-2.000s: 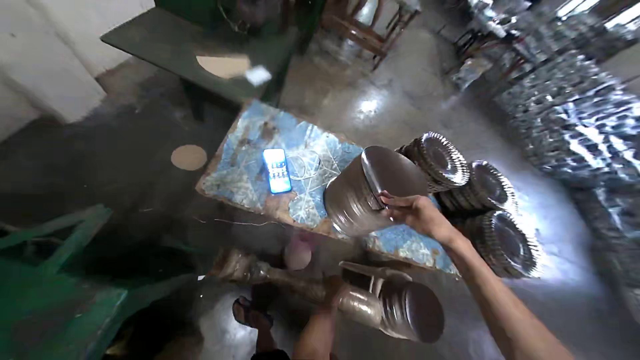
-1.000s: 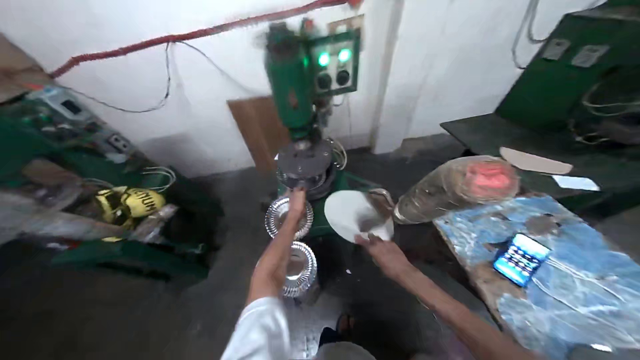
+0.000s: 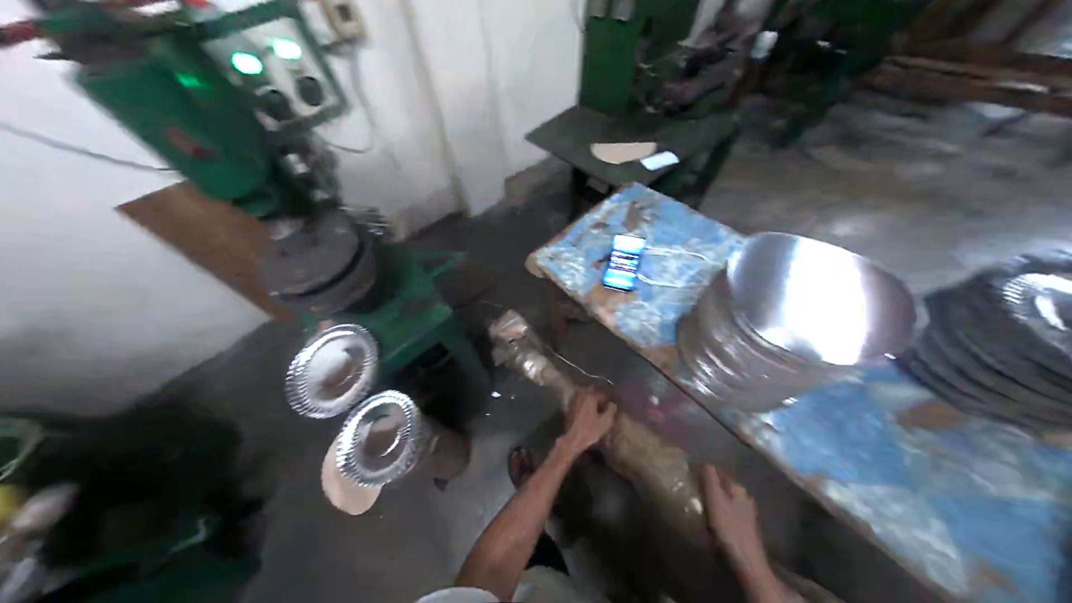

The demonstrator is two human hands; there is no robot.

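A long bundle wrapped in shiny brown plastic or tape [image 3: 649,456] lies low in the middle. On its upper side rests my left hand [image 3: 589,419], fingers curled; whether they grip it is unclear. My right hand [image 3: 731,507] is against its right side, partly blurred, its grip unclear. Left of my hands, a fluted silvery metal plate [image 3: 378,437] tops a stack, and another fluted plate [image 3: 332,371] sits by the green press machine [image 3: 193,126]. A tall stack of round, flat metal discs [image 3: 825,297] stands on the blue-covered table to the right.
The worn blue-covered table [image 3: 670,310] bears a lit phone [image 3: 624,261] with a white cable and dark stacked plates [image 3: 997,327] at far right. A round tan piece [image 3: 347,481] lies under the near plate stack. Behind is a dark green bench [image 3: 620,138].
One second ago my left hand was at the press and my right held a round disc; now both are at the wrapped bundle, with no disc visible in them. The view has swung right.
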